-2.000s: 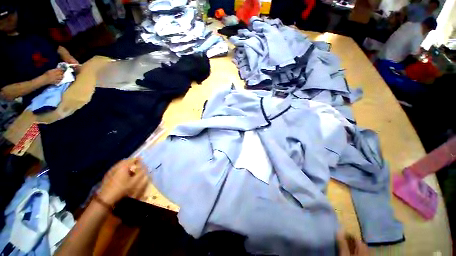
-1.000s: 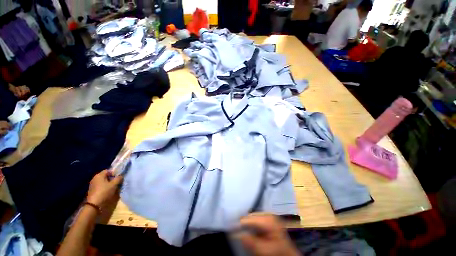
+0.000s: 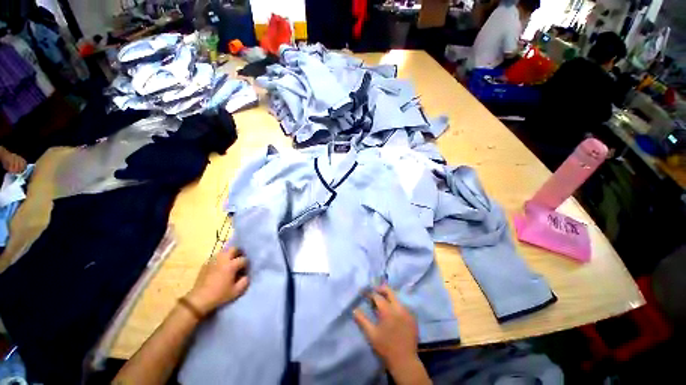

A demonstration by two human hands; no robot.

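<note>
A grey-blue uniform jacket [image 3: 353, 248] lies spread on the table before me, its dark-edged neckline away from me and a dark vertical line running down its front. A paler, whitish patch shows inside the opening. My left hand [image 3: 218, 284] rests at the jacket's left side with fingers bent; whether it pinches the cloth I cannot tell. My right hand [image 3: 389, 325] lies on the right front, fingers bent onto the cloth. No tool can be made out in either hand.
A pile of grey-blue garments [image 3: 331, 90] lies beyond the jacket. Navy cloth [image 3: 83, 241] is at left, bagged light-blue shirts [image 3: 169, 75] far left. A pink bottle-shaped object [image 3: 570, 174] stands on a pink block [image 3: 554, 234] at right. Two people [image 3: 575, 90] [image 3: 493, 37] sit beyond the table.
The jacket's left front has been drawn toward me and laid flatter. My left hand has moved right onto the jacket's side. My right hand has moved up onto the right front. The view has shifted slightly.
</note>
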